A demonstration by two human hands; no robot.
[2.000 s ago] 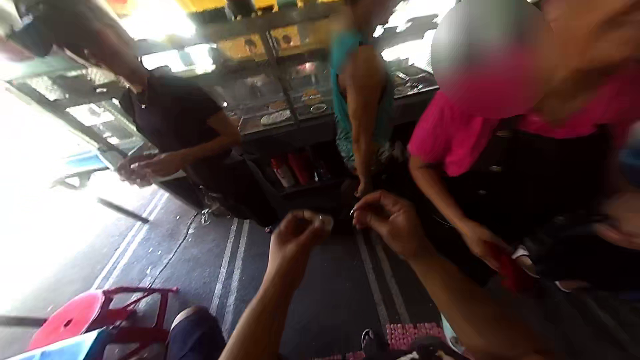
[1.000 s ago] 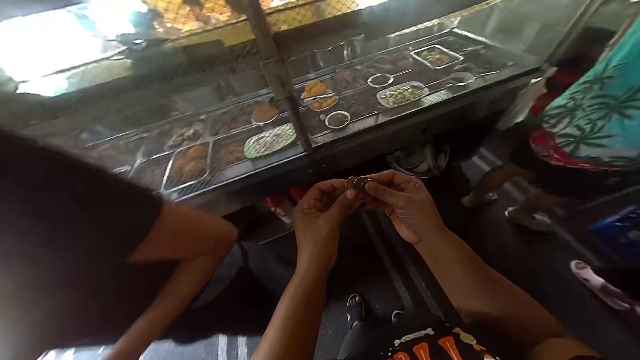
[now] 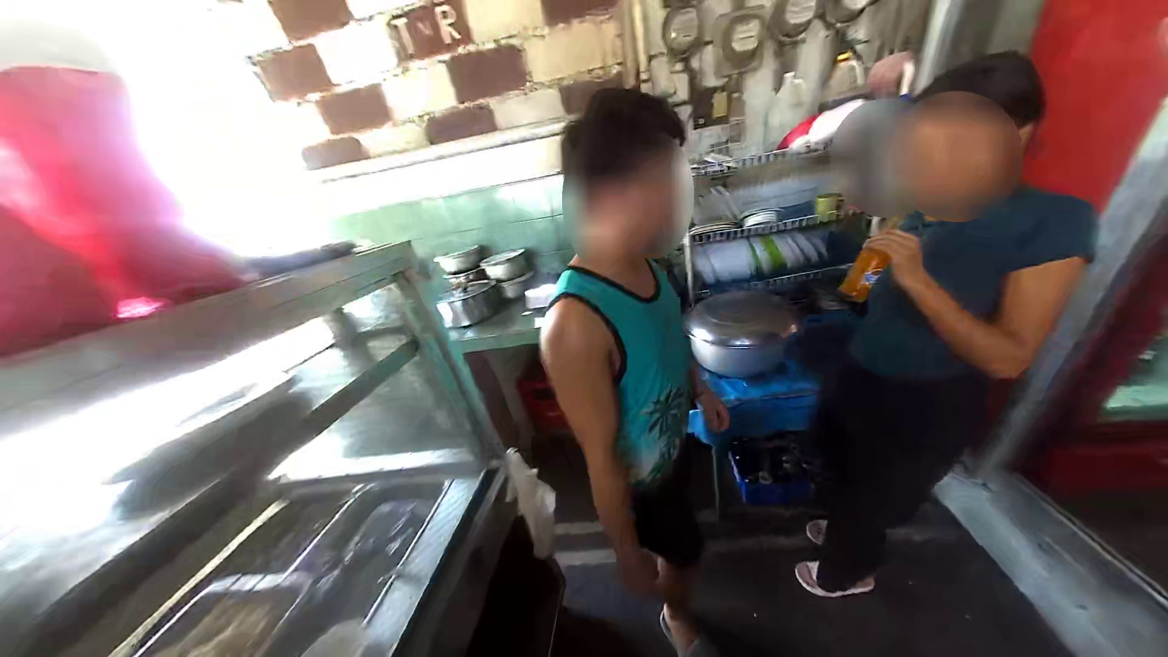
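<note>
Neither my left hand nor my right hand shows in the head view now, so what they hold is hidden. A glass-fronted food display case (image 3: 447,547) fills the lower left, with metal trays inside. Just right of it stands a person in a teal tank top (image 3: 652,365), arms hanging down. Farther right, another person in a dark T-shirt (image 3: 940,301) holds a bottle of orange drink (image 3: 862,274) near the mouth. Between them a large lidded metal pot (image 3: 741,333) rests on a blue-covered table (image 3: 766,388).
Stacked metal pots (image 3: 470,304) sit on a counter by the tiled wall. Behind the lidded pot stands a dish rack (image 3: 762,224) with plates. A blue crate (image 3: 771,470) is under the table. A plastic bag (image 3: 532,502) hangs at the case's corner. A metal frame (image 3: 1049,529) edges the right side.
The view has swung far, to the case's end and the kitchen area. Both my hands, which were together at a small round thing one second ago, have left the view.
</note>
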